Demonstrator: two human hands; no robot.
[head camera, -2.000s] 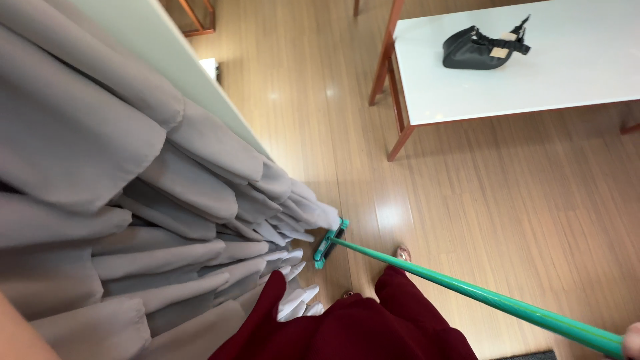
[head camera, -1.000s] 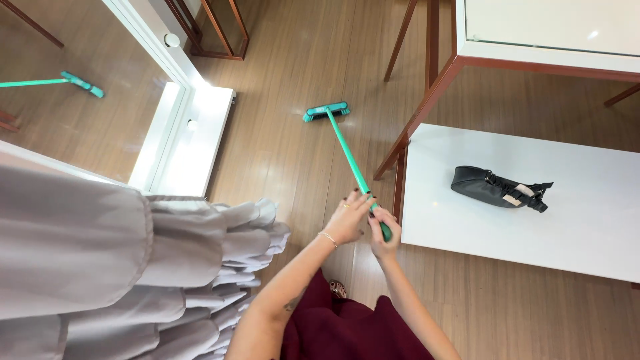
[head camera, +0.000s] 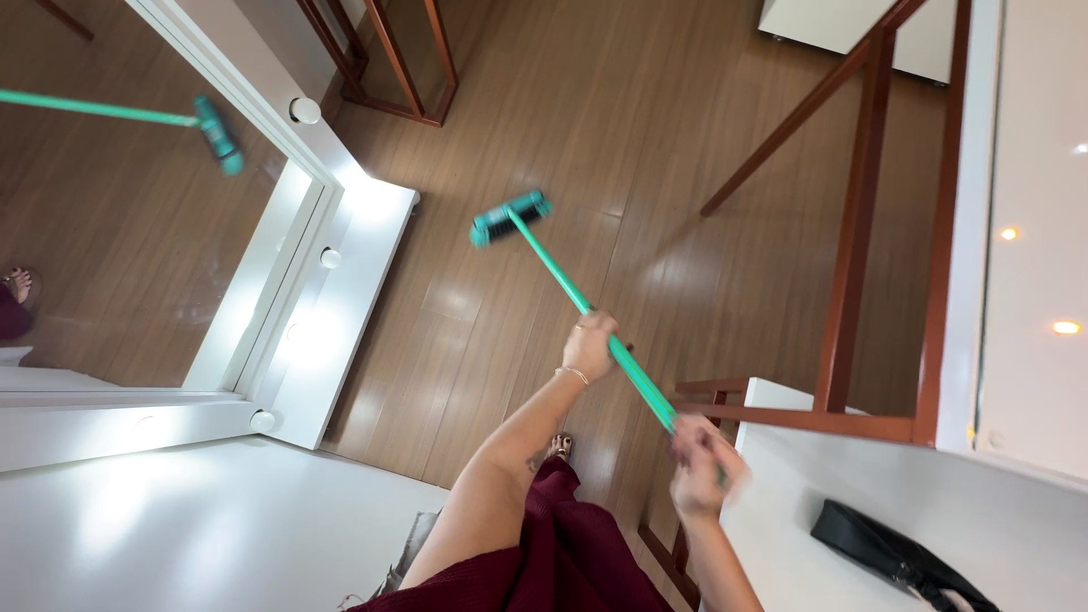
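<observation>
A green-handled broom (head camera: 552, 265) slants across the middle of the head view, its teal head with dark bristles (head camera: 510, 219) at the wooden floor (head camera: 476, 340). Around the middle of the handle my left hand (head camera: 590, 344) is closed, with a bracelet at the wrist. Lower right, my right hand (head camera: 705, 463) is on the handle's upper end, blurred, with some fingers apart from it. The broom shows again in the mirror (head camera: 110, 212) at the left.
A white base (head camera: 348, 314) with round bulbs runs along the mirror. Red-brown metal frames (head camera: 858, 212) and a white-topped table (head camera: 1037, 255) stand at the right. A black bag (head camera: 892, 544) lies on a low white shelf (head camera: 782, 510). Another metal frame (head camera: 408, 59) stands at the top left.
Two seconds ago the broom head was beside the grey ruffled fabric, and only one hand showed on the handle. Since one second ago, my hands have moved farther apart on the handle. The view has shifted.
</observation>
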